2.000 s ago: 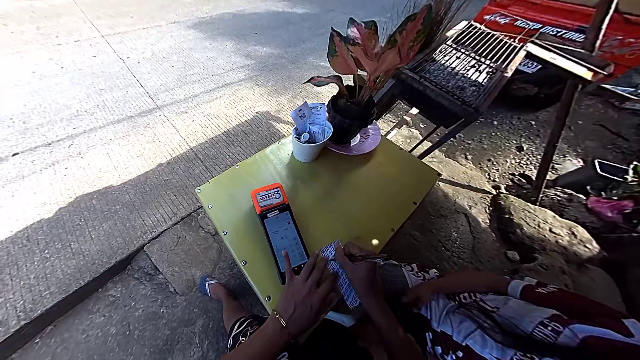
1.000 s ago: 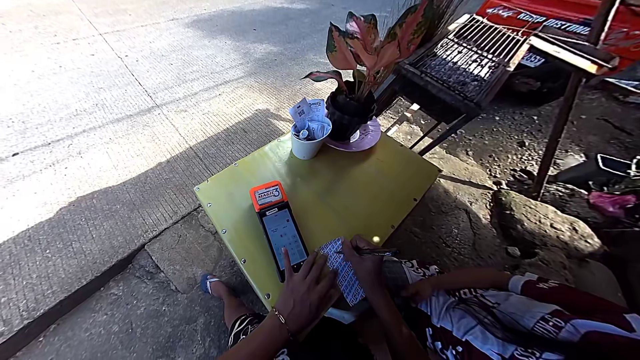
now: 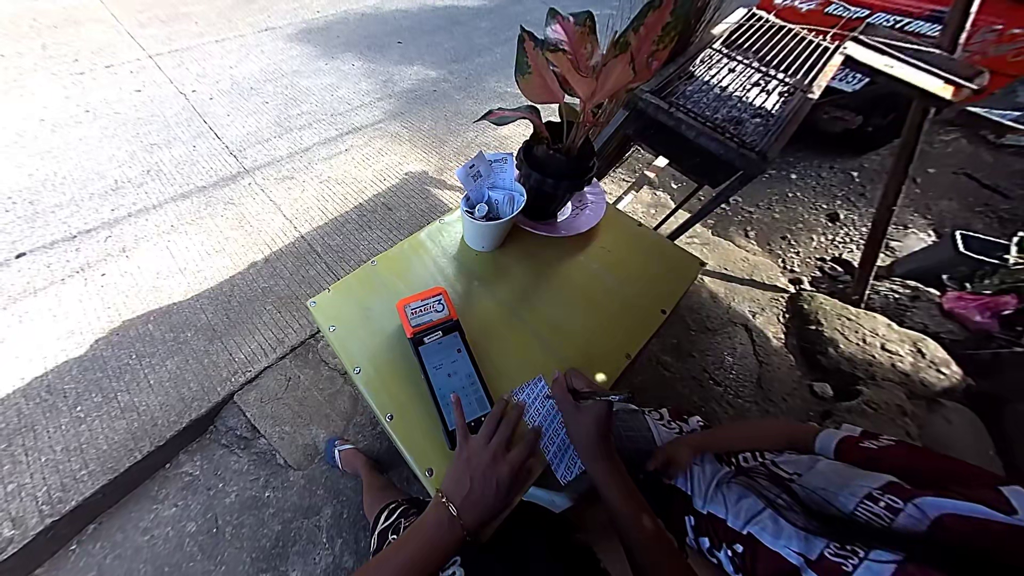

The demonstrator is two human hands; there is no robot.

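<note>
My left hand (image 3: 492, 460) lies spread at the table's near edge, its index fingertip on the lower screen of a handheld payment terminal (image 3: 450, 360) with an orange top. Its other fingers rest at the left edge of a patterned blue-and-white paper slip (image 3: 550, 432). Pinched in my right hand (image 3: 584, 416) is a pen (image 3: 604, 395), and that hand touches the slip's right side. The pen's tip is hidden. Both lie on the yellow-green table (image 3: 576, 304).
A white cup (image 3: 486, 232) of crumpled paper slips stands beside a potted plant (image 3: 556, 172) on a pink plate (image 3: 588, 212). Behind the table is a charcoal grill (image 3: 732, 96). Another person's arm (image 3: 744, 438) is close on the right.
Between two seconds and one second ago, my right hand moved up and right along the slip, and more of the slip came into view. My left hand stays near the terminal.
</note>
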